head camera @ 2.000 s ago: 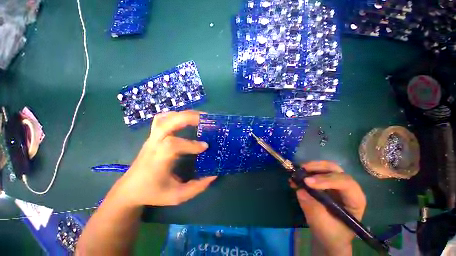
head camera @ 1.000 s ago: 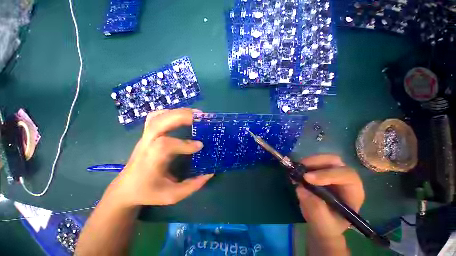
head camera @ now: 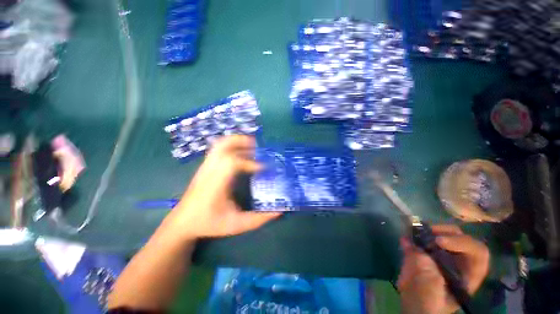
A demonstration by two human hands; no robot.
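The frame is motion-blurred. My left hand (head camera: 215, 190) grips the left end of a blue circuit board panel (head camera: 307, 178), thumb below and fingers above, with the blue, glossy side facing me. My right hand (head camera: 445, 267) holds the soldering iron (head camera: 430, 242) by its black handle. The iron's bright metal tip points up and left, apart from the panel and to its right. No solder wire can be made out in my left hand.
A populated board (head camera: 215, 122) lies behind my left hand. A board stack (head camera: 353, 73) stands at the back centre, more boards at the far right. A round tip-cleaning dish (head camera: 474, 191) is right, a white cable (head camera: 126, 116) left, a blue bin (head camera: 80, 285) lower left.
The iron's tip has left the panel and moved right and down with my right hand. The panel's glossy face now catches bright reflections. The whole view has shifted and blurred.
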